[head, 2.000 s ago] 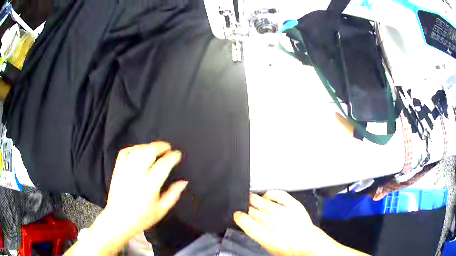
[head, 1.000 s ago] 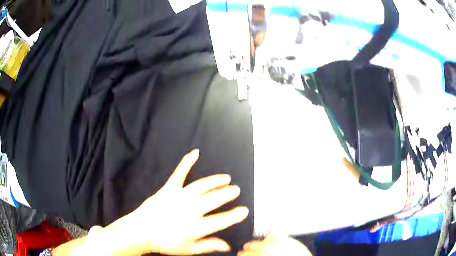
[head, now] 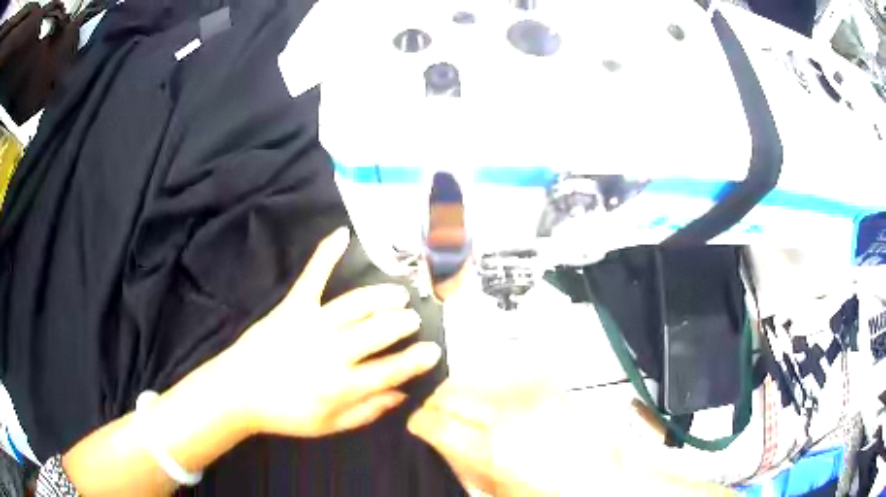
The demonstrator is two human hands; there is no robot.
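Observation:
The black garment body [head: 223, 184] lies in folds left of the sewing machine head [head: 602, 116], with a small white label near its far end. My left hand [head: 330, 364] lies flat on the cloth with fingers spread, close to the needle area. My right hand [head: 495, 427] is at the cloth's right edge, its fingertips on the fabric edge; it is overexposed and I cannot tell whether it grips. The presser foot [head: 435, 281] is small and partly hidden under the head.
A black strap [head: 753, 146] runs over the machine arm to a black pouch [head: 699, 340] with a dark green cord loop [head: 622, 359]. Black-and-white scraps [head: 811, 349] lie at the right. A blue crate [head: 811, 478] shows at the lower right.
The view has shifted up over the machine head. My left hand has moved up the cloth toward the needle with its fingers spread. My right hand is also nearer the needle.

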